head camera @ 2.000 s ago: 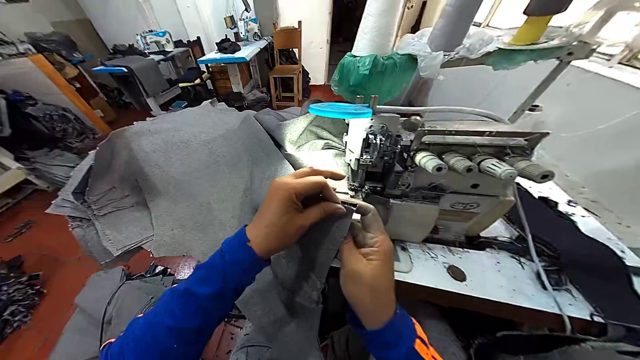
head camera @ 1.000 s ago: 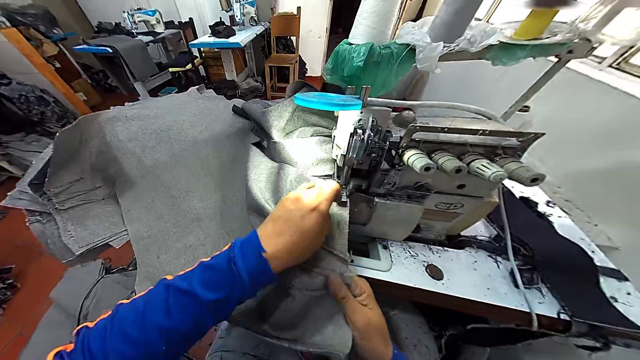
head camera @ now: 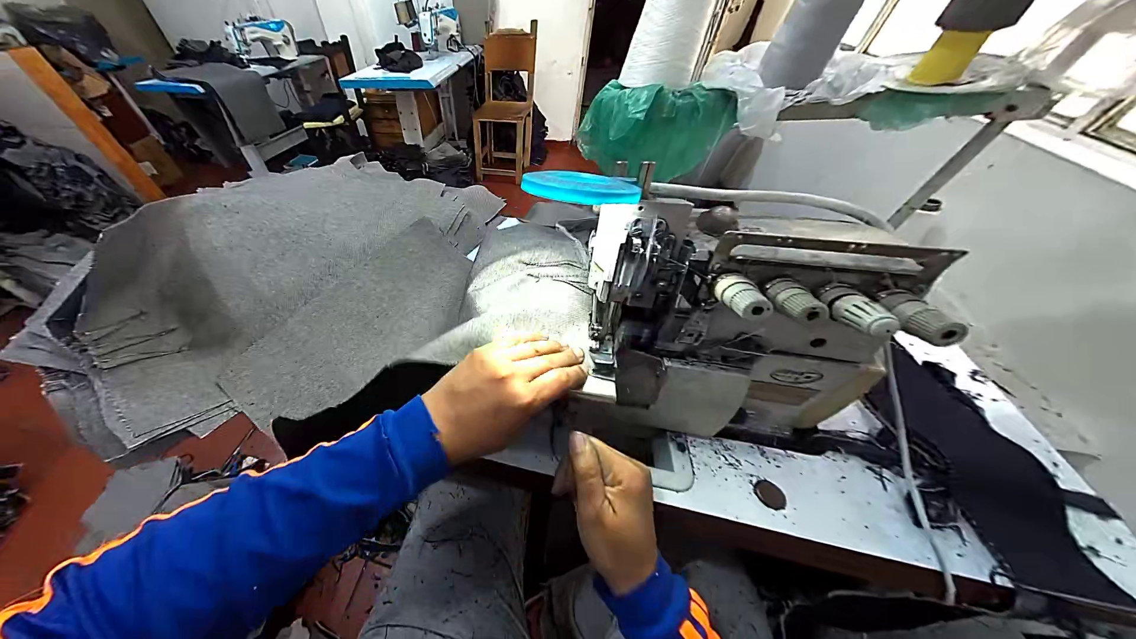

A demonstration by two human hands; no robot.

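Note:
An overlock sewing machine (head camera: 781,355) stands on a worn white table, its needle area lit. A grey fabric piece (head camera: 532,275) lies at its presser foot. My left hand (head camera: 506,390) rests on the fabric just in front of the foot, fingers together and palm down; whether it pinches the cloth is hidden. Lower and to the right, below the machine's front edge, my right hand (head camera: 608,501) has its thumb against its curled fingers. Whether something thin is between them cannot be told. A blue round disc (head camera: 581,187) sits above the machine head.
Stacked grey fabric pieces (head camera: 266,266) spread out left of the machine. Dark fabric strips (head camera: 985,461) and lint lie on the white tabletop (head camera: 728,470) at right. Thread cones (head camera: 670,40) with green plastic (head camera: 657,124) stand behind. Farther back are a wooden chair (head camera: 506,111) and other sewing machines.
The grey fabric that hung in front of the machine now lies farther back and left, beside the needle area. My right hand no longer touches the fabric edge as it did one second ago.

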